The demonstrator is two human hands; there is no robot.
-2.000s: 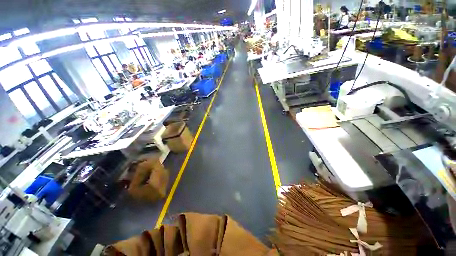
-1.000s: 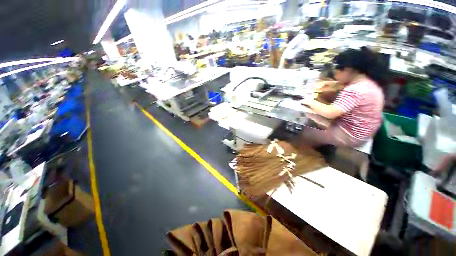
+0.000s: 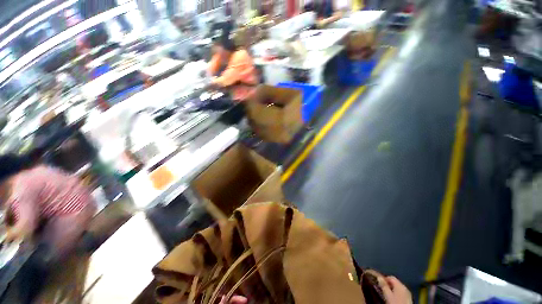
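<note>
A stack of tan-brown bag bodies point(image 3: 321, 261) is carried in front of me at the bottom centre, with several folded layers fanned to the left. Thin brown handles loop over its lower middle. A small metal plate shows near its right side. My right hand point(image 3: 392, 290) grips the stack's right edge, cut off by the frame's bottom. Of my left hand point(image 3: 235, 299) only fingertips show at the bottom edge, among the handles against the stack.
A white table point(image 3: 126, 255) stands at lower left, beside a seated person in a striped top point(image 3: 50, 199). Open cardboard boxes point(image 3: 276, 122) and a blue crate point(image 3: 309, 98) line the aisle point(image 3: 374, 172). Another person in orange point(image 3: 240, 71) sits beyond. The view is blurred.
The view has swung round to the other direction of the aisle. The striped-top person and white table are now at left. The stack shows larger and both hands have come into view.
</note>
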